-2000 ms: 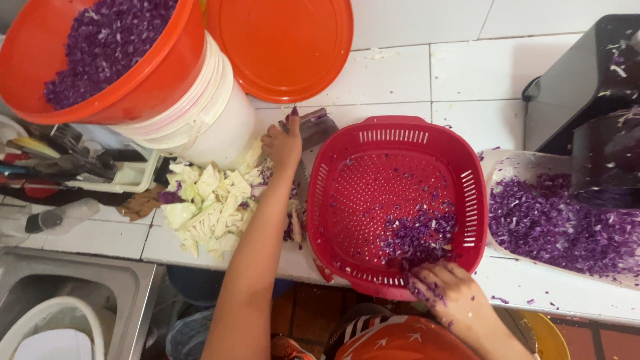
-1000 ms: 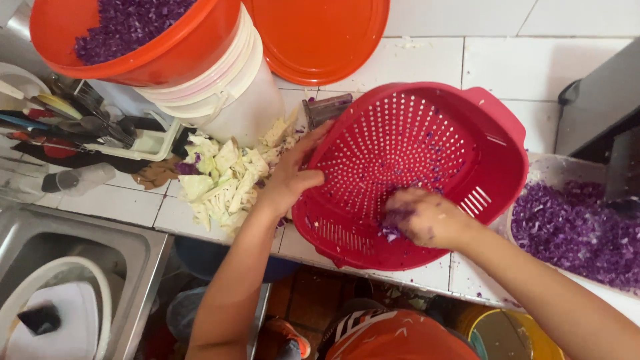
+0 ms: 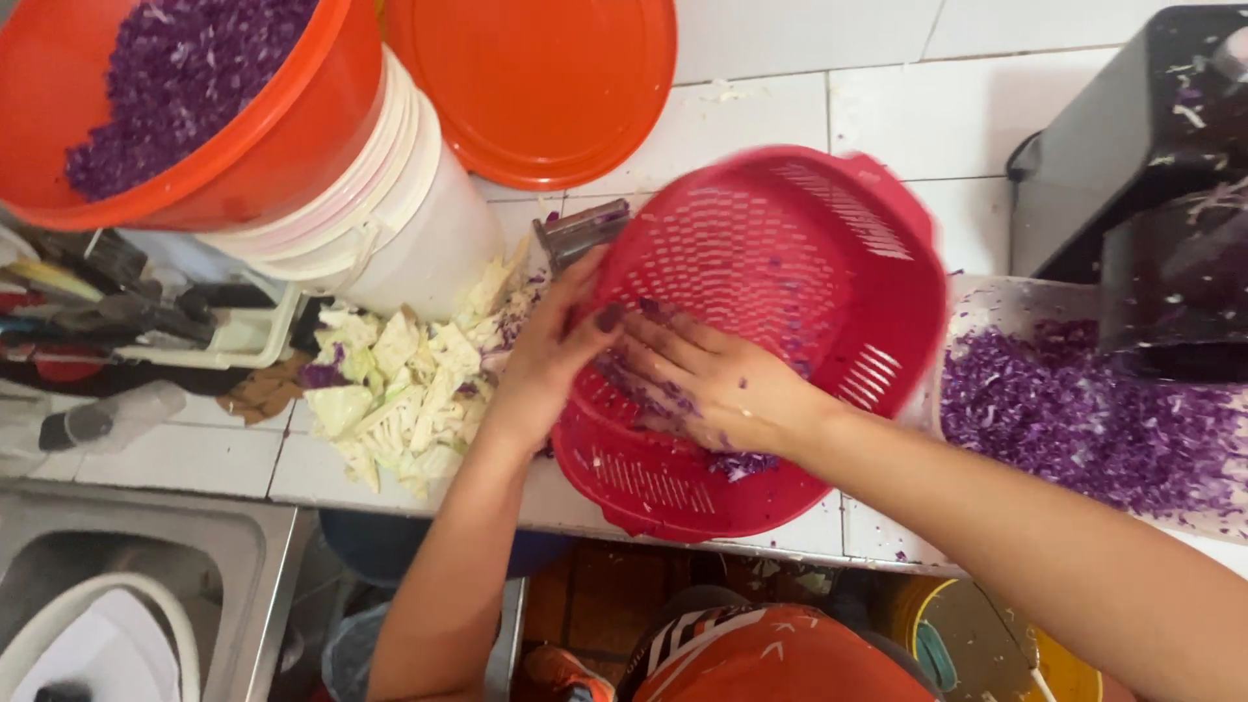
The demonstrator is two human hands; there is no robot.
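A red plastic colander (image 3: 741, 263) is tilted over the edge of the white tiled counter. My left hand (image 3: 546, 351) grips its left rim, thumb toward the inside. Inside the colander, my right hand (image 3: 707, 385) lies flat with fingers toward the left wall, purple cabbage shreds stuck to it. A small clump of shredded purple cabbage (image 3: 746, 465) shows below that palm; what is under the fingers is hidden. Chopped pale cabbage pieces (image 3: 409, 380) are heaped left of my left hand. More shredded purple cabbage (image 3: 1072, 419) fills a white tray at the right.
An orange basin (image 3: 283, 136) of purple shreds rests on a white bucket (image 3: 429, 214). Behind are an orange lid (image 3: 546, 88) and a metal piece (image 3: 585, 232). A black and grey machine (image 3: 1102, 146) stands right, a steel sink (image 3: 249, 556) lower left, a yellow bucket (image 3: 1072, 668) below the counter.
My left hand has moved from beside the metal piece onto the colander's rim. The colander, flat two seconds ago, is now tilted. My right hand has moved from its lower right rim to the left inside.
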